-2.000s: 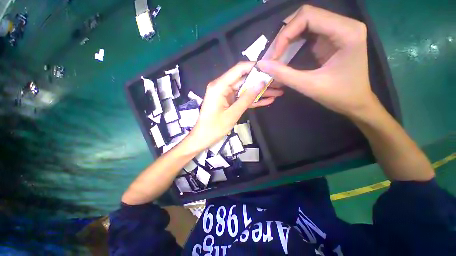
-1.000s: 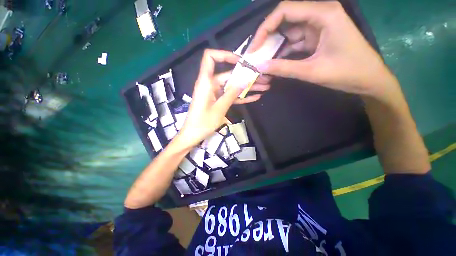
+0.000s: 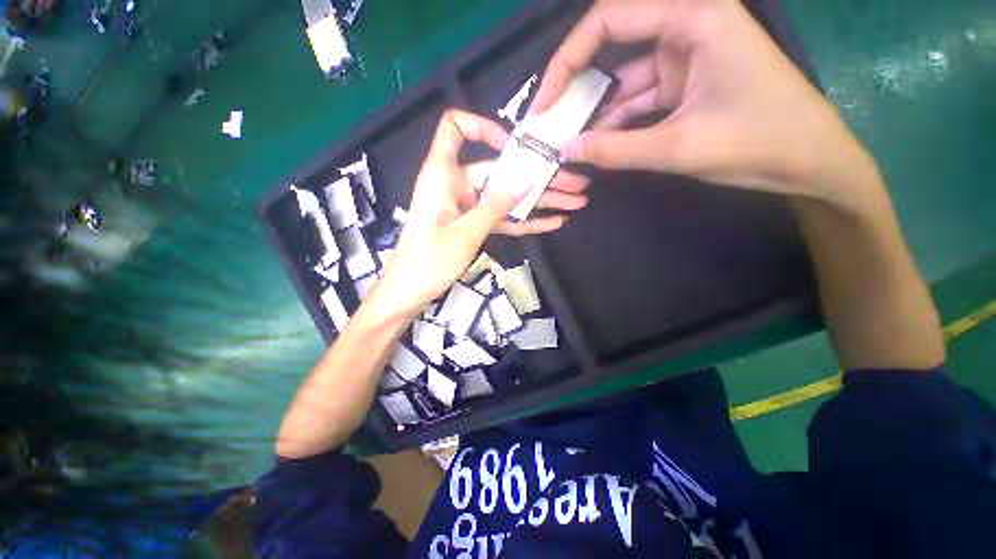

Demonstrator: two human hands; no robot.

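My left hand [image 3: 464, 202] holds a small white display module [image 3: 522, 180] between thumb and fingers, above the tray divider. My right hand [image 3: 699, 104] pinches a silver-white flat part [image 3: 579, 107] between thumb and forefinger. The two pieces meet end to end, with a narrow dark and brownish strip [image 3: 538, 147] across the join. I cannot tell whether they are fastened. Below, the black divided tray [image 3: 595, 347] holds a heap of white modules [image 3: 461, 311] in its left half. Another white piece [image 3: 518, 100] shows in the right half, partly behind my hands.
On the green bench beyond the tray lie a longer white strip [image 3: 327, 42], a small white scrap [image 3: 233, 123] and scattered small dark parts [image 3: 142, 171]. A yellow line [image 3: 786, 400] runs along the near right side. The bench at far left is blurred.
Both hands have shifted slightly left. The two held pieces, earlier overlapping at an angle, now lie nearly in line, with the strip at their join showing more clearly.
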